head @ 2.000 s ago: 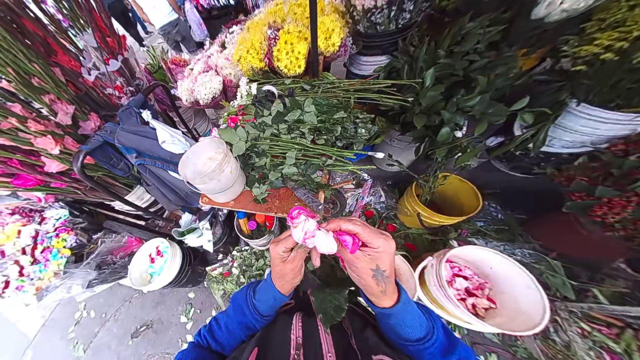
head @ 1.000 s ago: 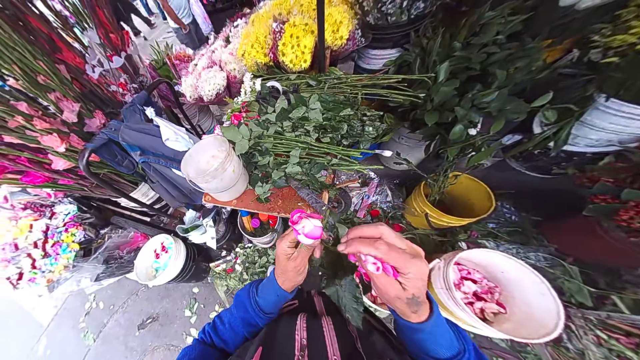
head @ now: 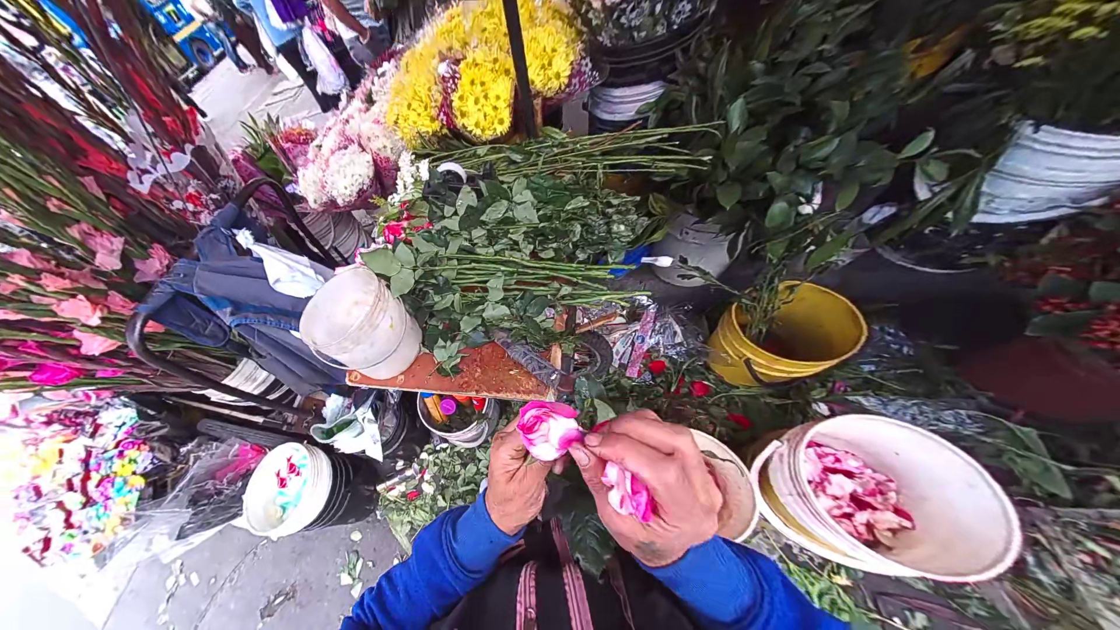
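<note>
My left hand point(head: 516, 477) is closed around the base of a pink and white rose point(head: 549, 430), whose bloom faces up. Against the right side of that bloom rest the thumb and fingertips of my right hand point(head: 656, 486). Pink and white petals point(head: 626, 492) are held in the right palm, partly hidden by the fingers. Loose pink petals point(head: 853, 494) lie in a large white bucket point(head: 954, 516) to the right of my hands. Leafy cut stems point(head: 525, 271) are piled on a wooden board point(head: 464, 372) beyond the hands.
A white bucket point(head: 363, 324) stands on the board's left end. Further right is a yellow bucket point(head: 787, 332) with greenery. Left are another white bucket point(head: 280, 490), a dark cart handle point(head: 175, 367) and gladioli point(head: 96, 249). Yellow flower bunches point(head: 490, 70) and people point(head: 306, 44) are farther back.
My right hand was apart from the rose one second ago, with petals in it; it has moved left and now touches the bloom. My left hand keeps its hold.
</note>
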